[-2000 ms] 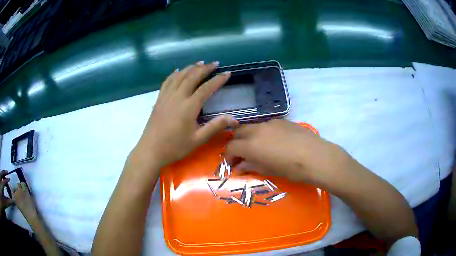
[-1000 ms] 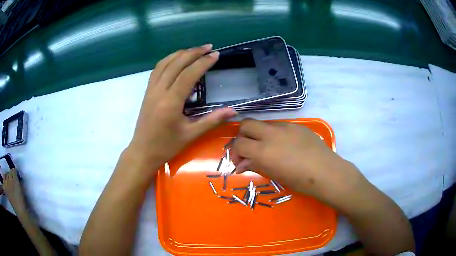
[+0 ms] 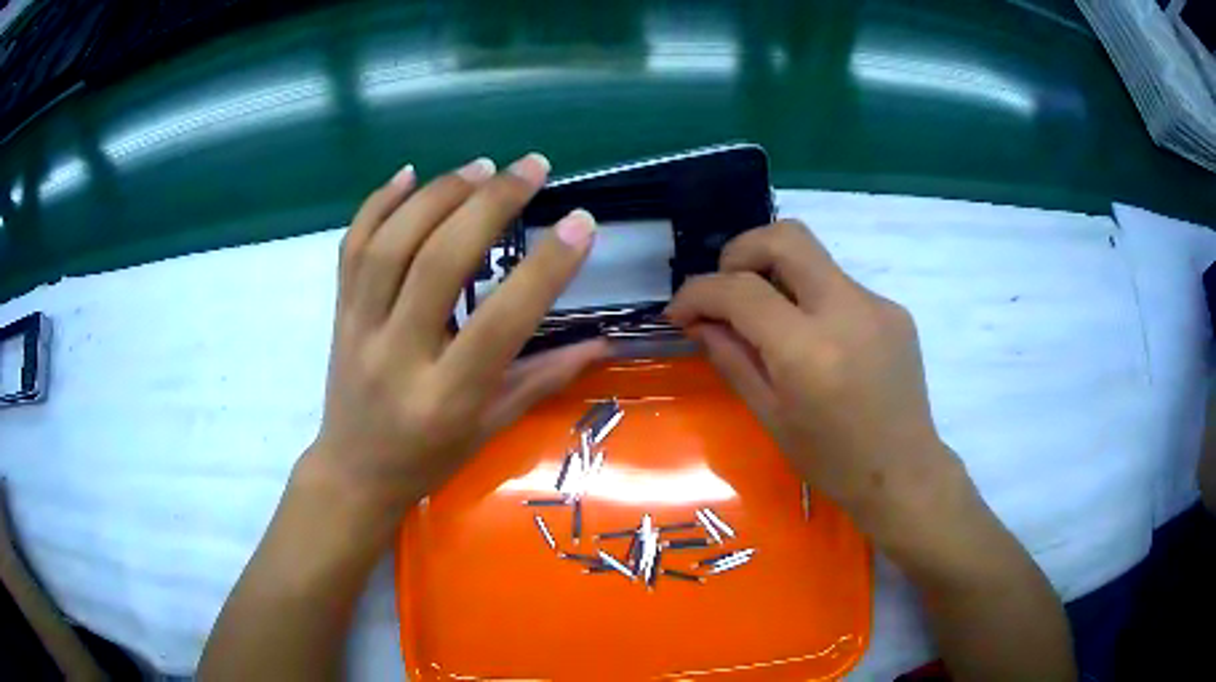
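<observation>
A black phone middle frame [image 3: 720,200] with a silver rim and an open window lies on top of a stack behind the orange tray. My left hand [image 3: 427,320] holds its left end, with the thumb at the near edge. My right hand [image 3: 814,346] has its fingertips at the frame's near long edge. Whether a side key is pinched there cannot be told. The orange parts tray [image 3: 627,640] holds many loose side keys [image 3: 648,549], dark and silver-white, in its middle.
A green conveyor belt [image 3: 600,113] runs behind the white-covered bench [image 3: 1014,346]. Another small frame [image 3: 38,360] lies at the far left. A person's forearm [image 3: 47,606] shows at the lower left. Pale stacked trays [image 3: 1160,80] stand at the upper right; dark trays are at the upper left.
My right hand has moved up from the side keys in the tray to the frame's near edge. My left hand has shifted its hold, and its fingers are more raised and spread.
</observation>
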